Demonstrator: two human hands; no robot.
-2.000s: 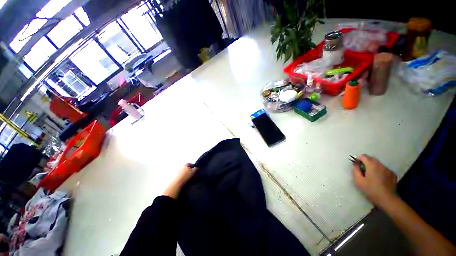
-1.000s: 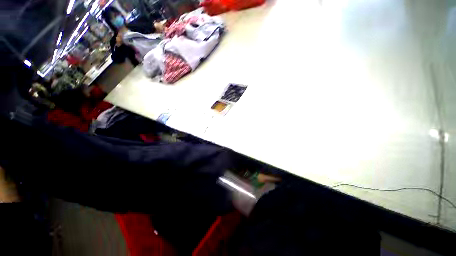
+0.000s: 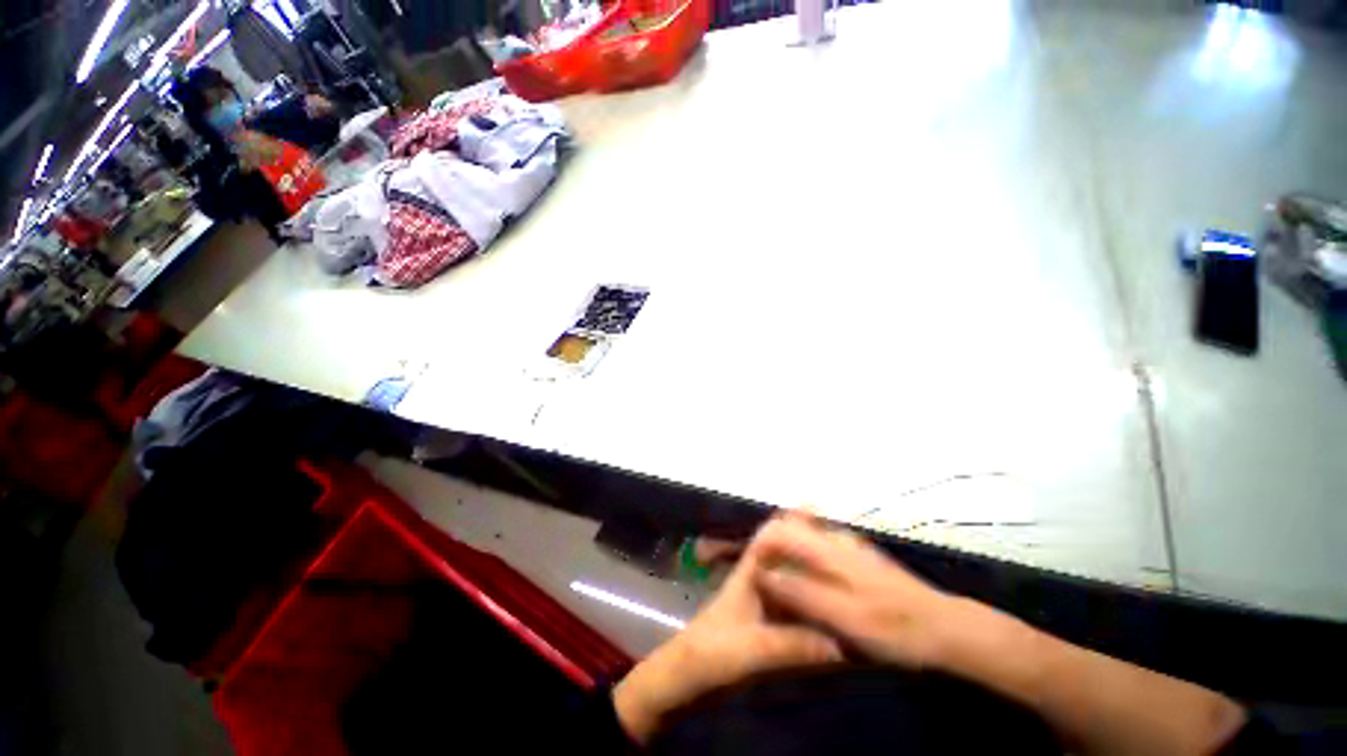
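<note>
My left hand [image 3: 724,647] and my right hand [image 3: 857,591] are together at the table's near edge, fingers bent and touching. What is between the fingertips is too small to tell. A fine dark thread [image 3: 953,480] curves over the pale table beside them; whether it runs into the fingers cannot be told. A small green thing [image 3: 691,558] shows by the fingers. On the table are a small tray of dark buttons [image 3: 612,309] and an adjoining small box [image 3: 573,349], brown-yellow inside.
A heap of grey garments with red check lining [image 3: 429,222] and a red basket [image 3: 613,52] are at the far left. A red crate [image 3: 377,591] stands below the table edge at left. A smartphone [image 3: 1228,296] lies at right. A masked person [image 3: 222,133] is beyond.
The view has swung left, then partly back right. The dark jacket, earlier on the table in my left hand, no longer shows there. My hands have come together; the cutter-like tool is no longer visible.
</note>
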